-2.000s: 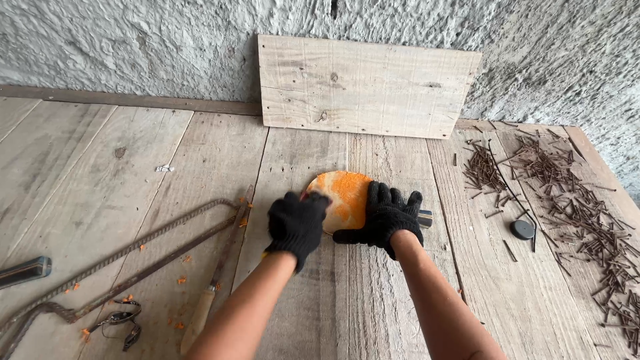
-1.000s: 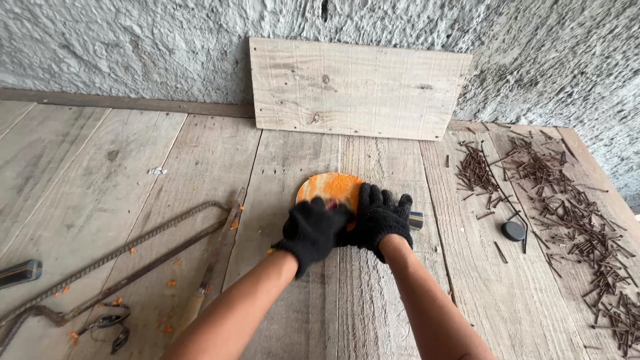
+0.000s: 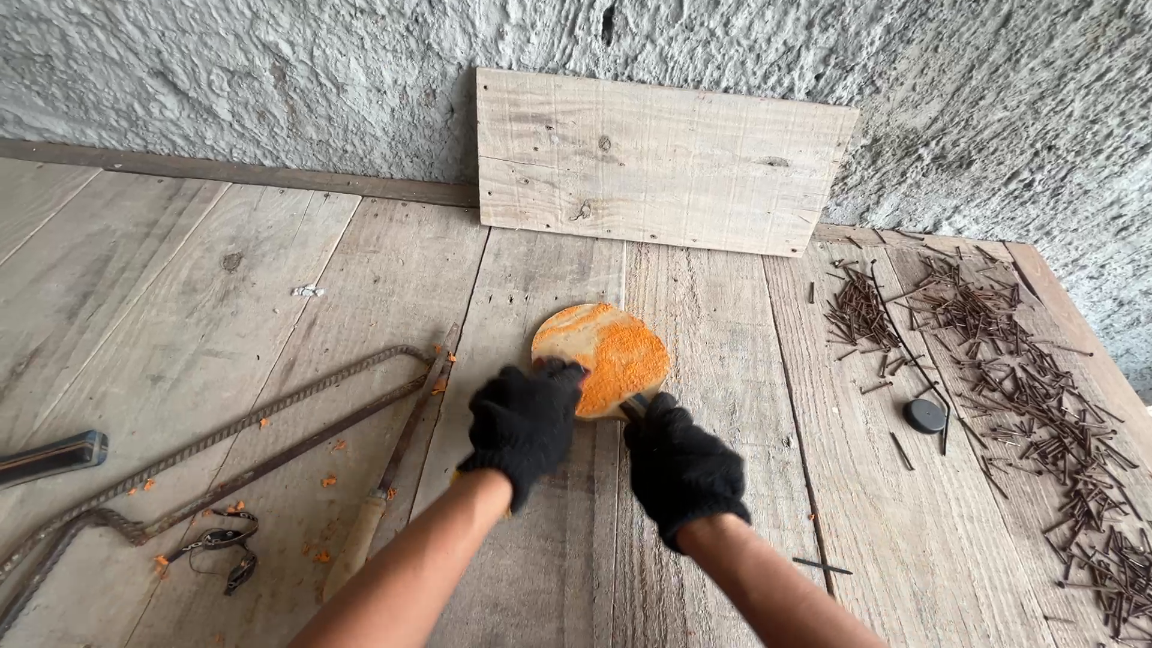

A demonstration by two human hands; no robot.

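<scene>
A table tennis paddle lies on the plank bench, its round blade partly covered with rough orange sponge residue and bare wood showing at the upper left. My right hand, in a black knit glove, grips its dark handle at the blade's lower right. My left hand, in a matching glove, is curled at the blade's lower left edge. Something reddish shows by its fingers and a bit of yellow near the wrist; what it holds is mostly hidden. Orange crumbs are scattered to the left.
A board leans on the rough wall. At left lie a bent rebar frame, a rusty file with a wooden handle, a black strap and another striped handle. Rusty nails and a black round cap lie right.
My right hand has moved from the blade's right side down to the handle. The handle pointed right earlier and now points down to the right, so the paddle has turned.
</scene>
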